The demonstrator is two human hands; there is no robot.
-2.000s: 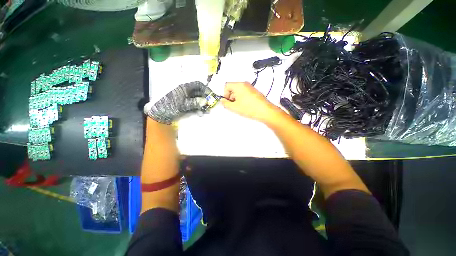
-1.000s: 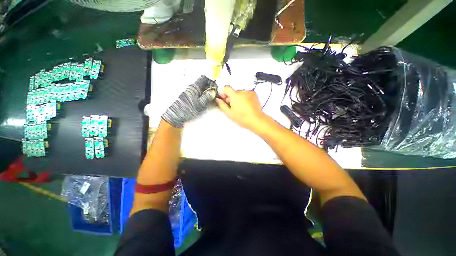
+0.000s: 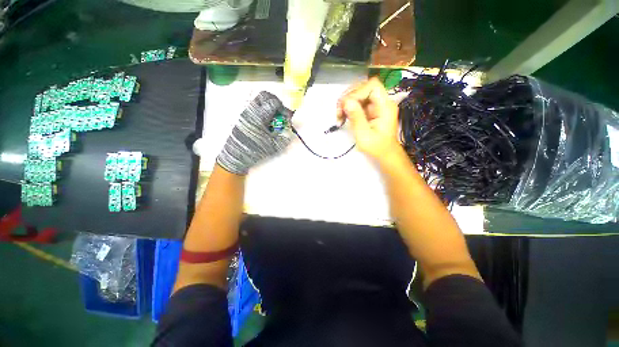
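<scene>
My left hand (image 3: pixel 254 134), in a grey-black striped knit glove, holds a small green circuit board (image 3: pixel 278 123) at its fingertips, below the pale wrapped soldering head (image 3: pixel 298 57). A thin black cable (image 3: pixel 319 156) runs from the board in a downward curve to the right. My right hand (image 3: pixel 370 116), bare, is raised to the right of the board with its fingertips pinched on the cable near its dark end. The fingers partly hide that end.
Rows of green board panels (image 3: pixel 74 116) lie on the black mat (image 3: pixel 160 129) at left. A black cable bundle (image 3: pixel 465 135) and clear plastic bag (image 3: pixel 570 152) are at right. The machine stand (image 3: pixel 231 49) is at top; blue bins (image 3: pixel 115 288) stand below the bench edge.
My right hand has moved away from the board to the right and up, and the cable now shows between the hands. My left hand still holds the board near the soldering head.
</scene>
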